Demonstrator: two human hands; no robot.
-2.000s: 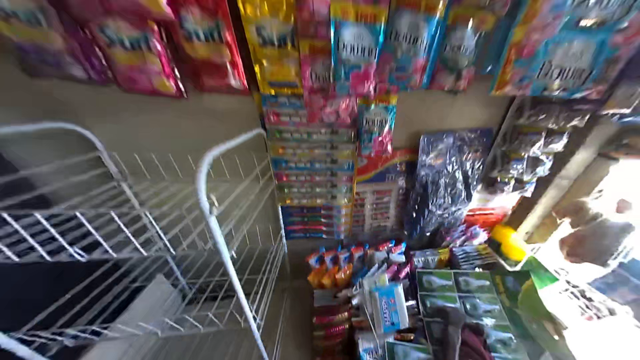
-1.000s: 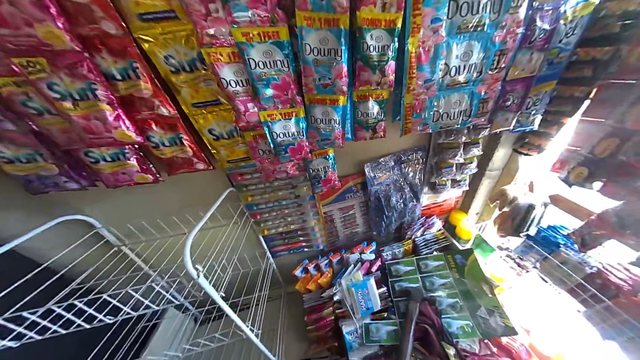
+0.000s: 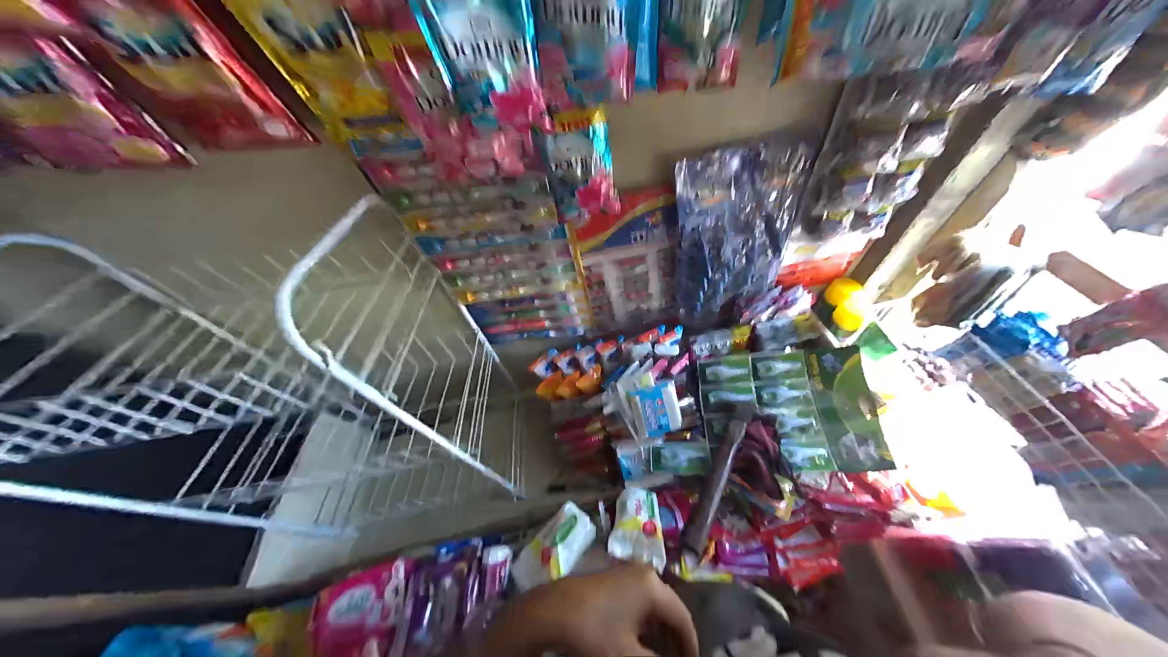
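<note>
My left hand [image 3: 593, 613] is low at the bottom centre, fingers curled down, just below two small white packets [image 3: 639, 529]. A dark item [image 3: 730, 607] lies beside its fingertips; whether the hand holds anything is hidden. At the lower right edge a blurred shape looks like my right hand or forearm [image 3: 1049, 622], its fingers not readable. A dark, long handle-like item [image 3: 716, 484] leans among red and purple packets [image 3: 794, 538]. Behind it stands a green blister card [image 3: 785, 392] with pale items. Pink and purple sachets [image 3: 360, 602] lie left of my left hand.
White wire racks [image 3: 392, 401] stand at the left. Downy sachets [image 3: 579, 155] and red and yellow packs [image 3: 182, 73] hang above. Carded goods [image 3: 502, 237] and a dark plastic-wrapped bundle [image 3: 739, 228] hang on the wall. A wire mesh [image 3: 1040, 411] is at the bright right side.
A hand now shows at the bottom centre, and a blurred arm-like shape at the lower right; neither is plain in the earlier frames. The view has shifted.
</note>
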